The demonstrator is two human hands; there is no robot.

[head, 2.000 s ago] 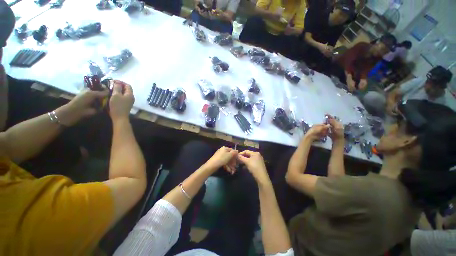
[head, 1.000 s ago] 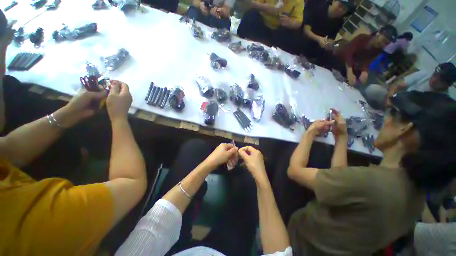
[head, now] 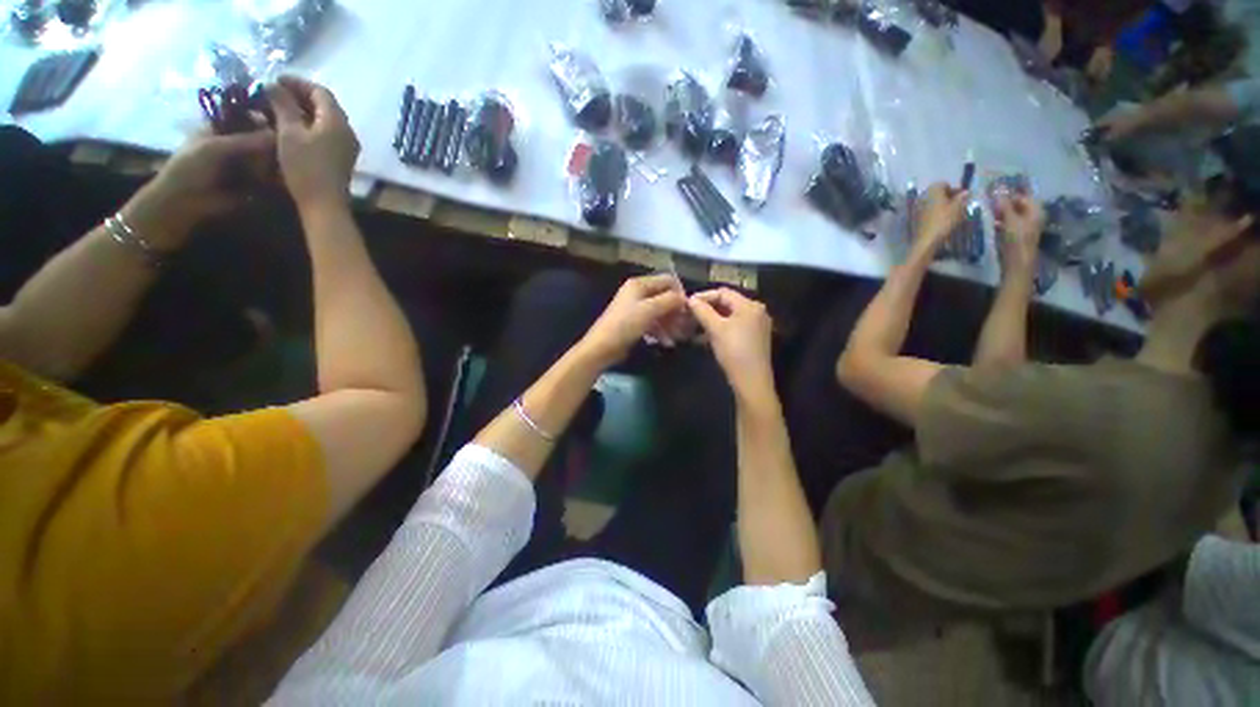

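My left hand [head: 643, 312] and my right hand [head: 735, 332] are close together over my lap, just in front of the table's edge. The fingertips of both pinch a small clear packet [head: 674, 321], pale and partly hidden by the fingers; its contents are too small to tell. On the table beyond lie black rods [head: 709, 207] side by side, a bagged black part with a red patch [head: 601, 182], and more bagged black parts [head: 688, 111].
The white-covered table has a rough wooden edge [head: 536, 231]. A neighbour in yellow [head: 152, 539] at left holds dark red pieces [head: 228, 107]. A neighbour in olive [head: 1064, 483] at right works with both hands over the table. More rods [head: 430, 129] lie left of centre.
The view has tilted down, so the table and hands sit higher in the picture. My hands still hold the small packet. The right neighbour's hands have moved apart, one holding a dark rod-like piece.
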